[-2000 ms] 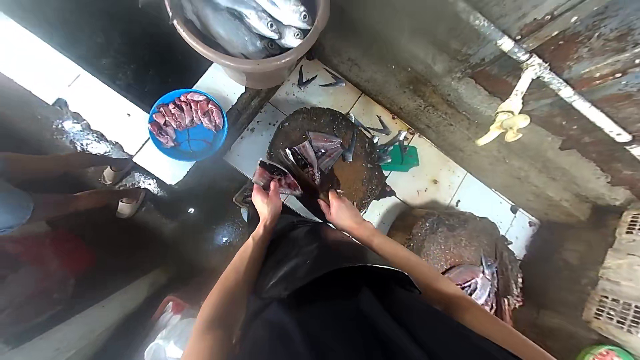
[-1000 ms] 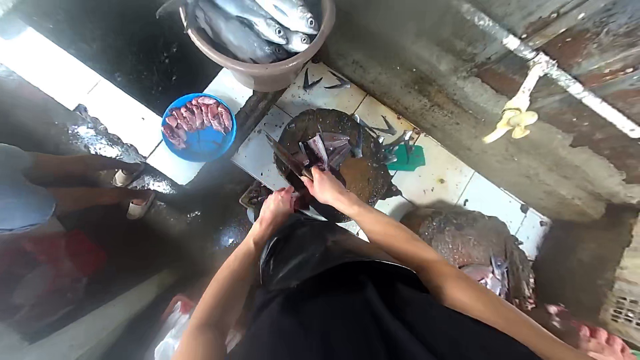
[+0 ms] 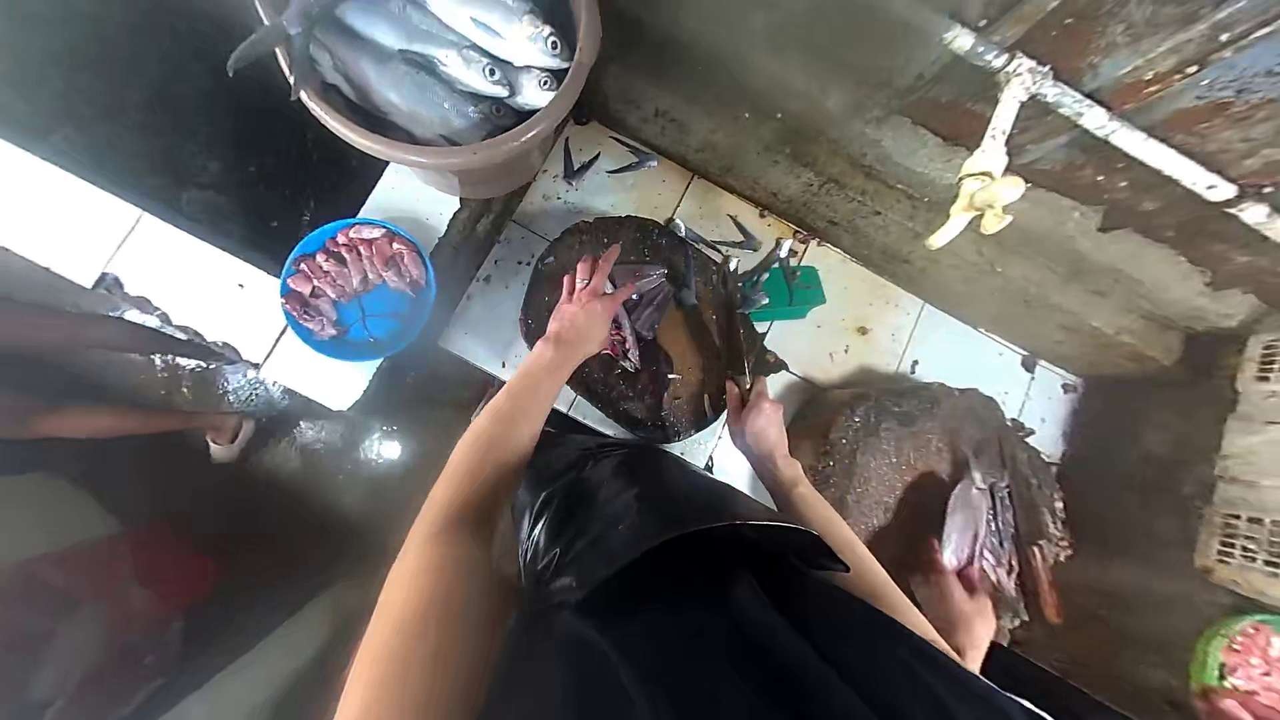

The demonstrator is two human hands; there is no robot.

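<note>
On a round wooden chopping block, my left hand rests palm down with its fingers spread, touching cut pieces of fish. Dark, wet stains mark the wood beside the pieces. My right hand grips a knife at the block's right edge, the blade pointing away from me. Severed fish tails lie just beyond the blade, partly over a green plastic piece.
A tub of whole silvery fish stands at upper left, near a blue plate of fish pieces. At right, another person's hand touches split fish on a second block. A tap juts from the wall.
My right hand has moved right with the knife, away from the fish pieces. My left hand has moved forward onto them. Another person's hand has come to the fish on the second block.
</note>
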